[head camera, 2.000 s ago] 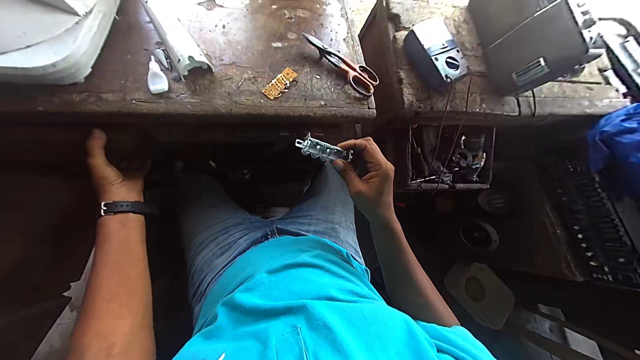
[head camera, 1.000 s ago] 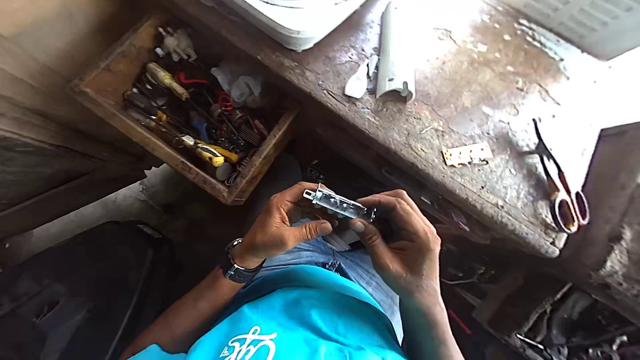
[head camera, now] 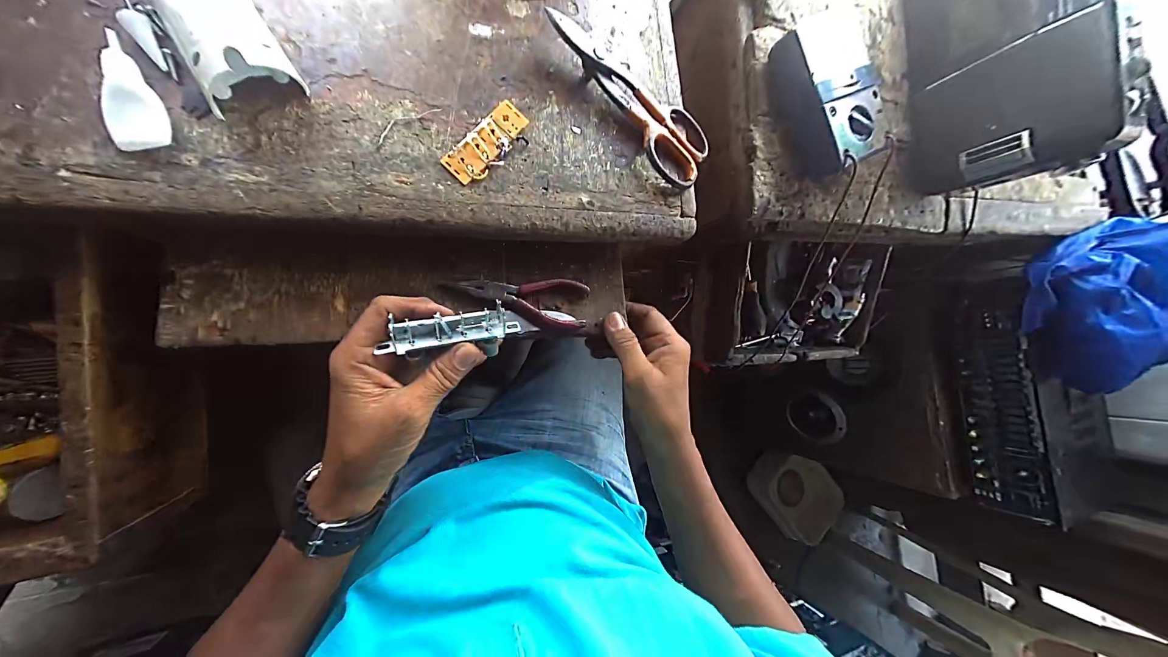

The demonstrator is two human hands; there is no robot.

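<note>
My left hand (head camera: 392, 392) holds a metal switch assembly (head camera: 445, 330) with upright pins between thumb and fingers, its long side lying crosswise. My right hand (head camera: 650, 356) is at the right edge of a narrow wooden drawer or shelf (head camera: 246, 301) under the bench, thumb and fingers close together; what they may hold is hidden. Long-nose pliers (head camera: 538, 301) with dark red handles lie between the hands, just behind the metal part. On the bench above lie an orange circuit board (head camera: 484, 143) and metal snips (head camera: 639, 109) with orange handles.
A white plastic bottle (head camera: 132, 100) and a curved pale casing (head camera: 242, 55) lie at the bench's left. To the right stand a small device with a knob (head camera: 844, 109), a dark case (head camera: 1013, 91), an open box of parts (head camera: 808, 310) and a blue plastic bag (head camera: 1100, 301).
My right hand has let go of the metal part and moved away to the right; my left hand keeps it. The pliers and under-bench board have come into view. The view has swung right.
</note>
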